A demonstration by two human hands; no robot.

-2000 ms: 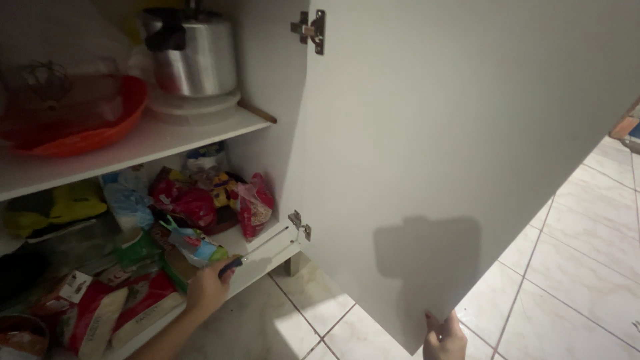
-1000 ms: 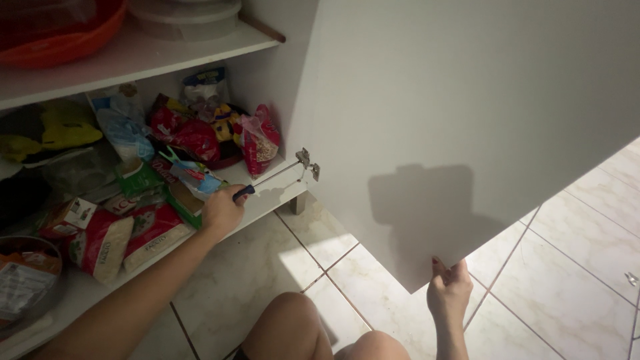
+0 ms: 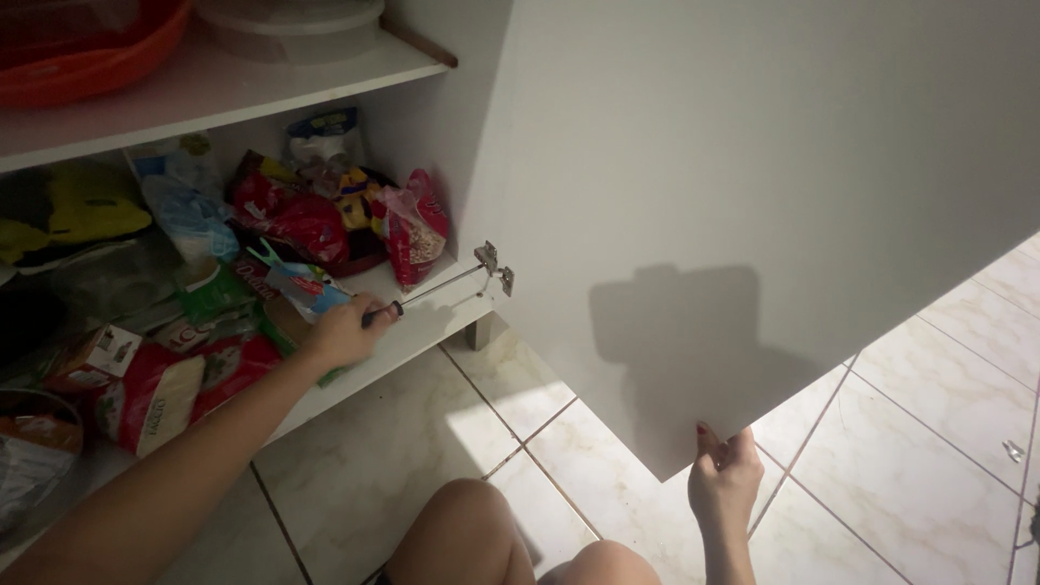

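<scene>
My left hand is closed around the dark handle of a screwdriver at the front of the lower shelf. The screwdriver's long metal shaft points up and right, its tip at the metal cabinet hinge; whether it sits in a screw is too small to tell. That hinge is at the lower corner between the cabinet's side wall and the white cabinet door. My right hand grips the door's bottom edge near its lower corner, thumb on the near face, fingers mostly hidden behind.
Food packets, red bags and a small box crowd the lower shelf. Above, the upper shelf bears a red basin and a lidded plastic container. A cabinet foot stands on the tiled floor.
The screwdriver's tip, short of the lower hinge two seconds ago, is now at it. My right hand still holds the door's bottom edge. The view has tilted down, bringing my knees into sight.
</scene>
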